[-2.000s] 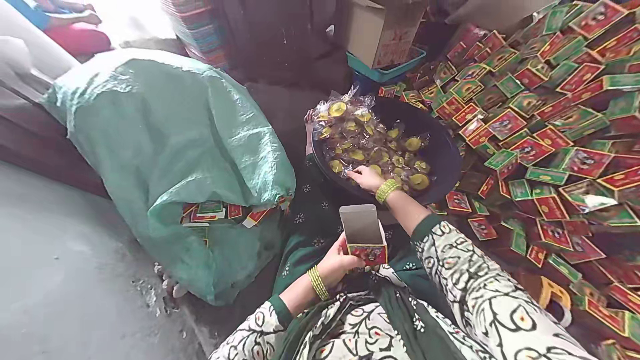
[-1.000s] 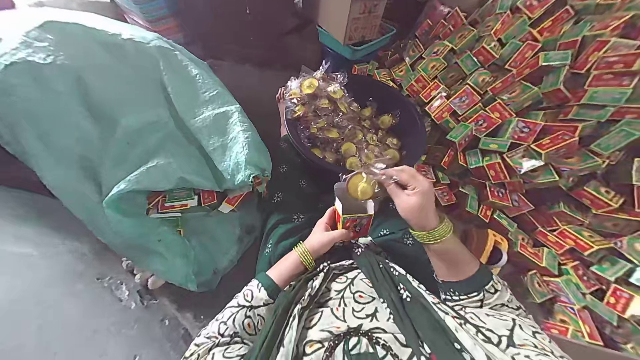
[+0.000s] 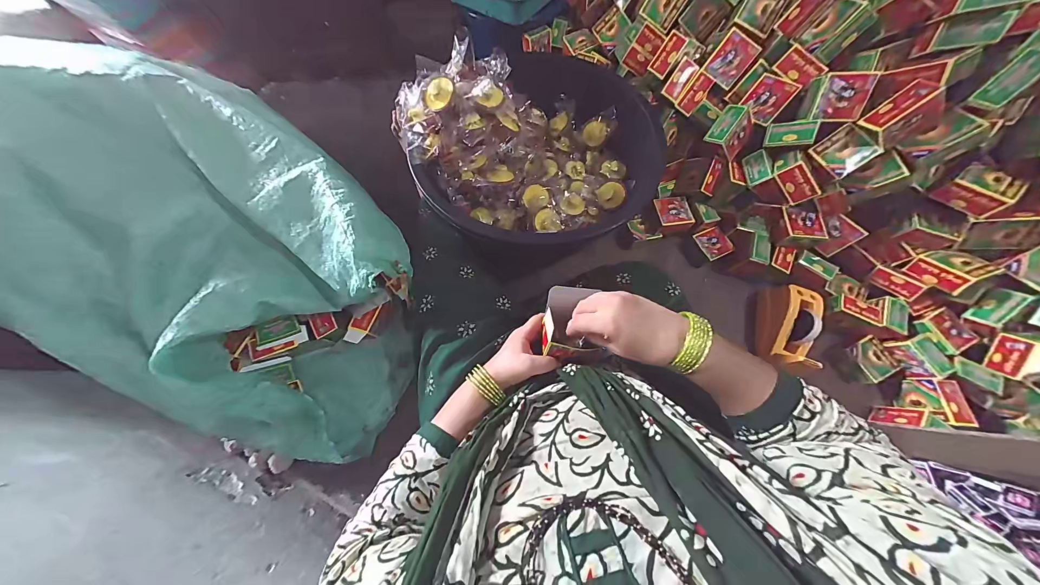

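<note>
Above my lap, my left hand (image 3: pixel 524 355) holds a small red and yellow cardboard box (image 3: pixel 552 329) with its grey inner flap raised. My right hand (image 3: pixel 626 327) is at the mouth of this box, fingers pointing down into it; its fingertips are partly hidden, and I cannot tell whether they hold anything. Beyond my hands stands a dark round tub (image 3: pixel 642 138) holding many yellow round pieces in clear plastic wrappers (image 3: pixel 496 162). The wrapped pieces heap up highest at the tub's left side.
A large green woven sack (image 3: pixel 195 203) lies at the left, with small boxes (image 3: pixel 276 337) showing in its opening. A big pile of red and green boxes (image 3: pixel 812 146) spreads across the right. A yellow-orange plastic handle (image 3: pixel 792 325) is beside my right forearm. Dark packets (image 3: pixel 983 504) lie at lower right.
My right hand was at the tub, then held a wrapped yellow piece over the box; now it is at the box's mouth and that piece is out of sight. My left hand has kept the box.
</note>
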